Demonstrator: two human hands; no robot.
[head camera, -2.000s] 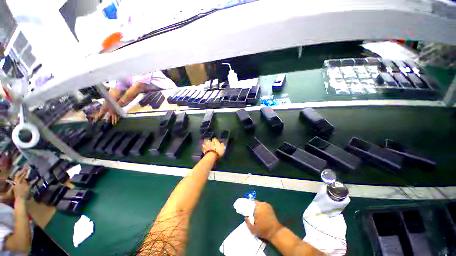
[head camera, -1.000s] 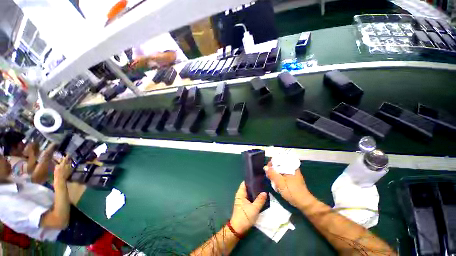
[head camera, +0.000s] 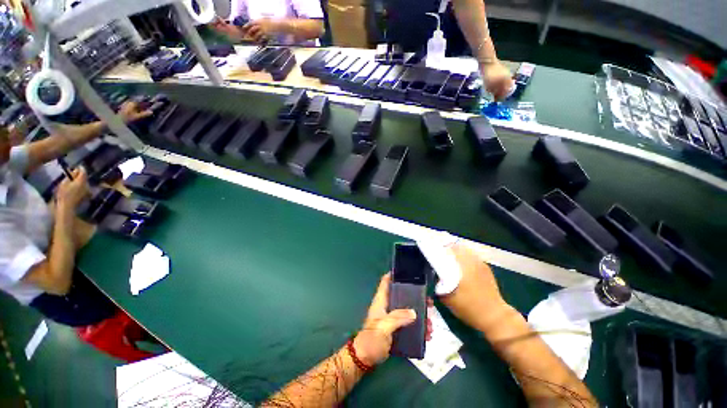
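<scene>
My left hand (head camera: 378, 327), bare with a red cord at the wrist, grips a dark oblong housing (head camera: 409, 307) by its lower half. The housing stands lengthwise away from me, its glossy dark window at the far end. My right hand (head camera: 472, 288) holds a white folded cloth (head camera: 440, 263) beside the housing's upper right edge; whether the cloth touches it is hard to tell. Flat white wipes (head camera: 439, 363) lie on the green bench under the housing, with a reddish patch by the housing's edge.
A whitish bottle (head camera: 575, 303) with metal top stands right, cloth around its base. A black tray (head camera: 666, 358) is lower right. Dark housings (head camera: 389, 170) lie on the belt. A crumpled wipe (head camera: 149, 268) and paper sheet (head camera: 171, 382) lie left. Co-workers are at left and across the belt.
Two seconds ago my left hand reached to the belt; it then brought a housing to the bench. Since one second ago the cloth has opened out beside the housing. A co-worker's hand has appeared across the belt.
</scene>
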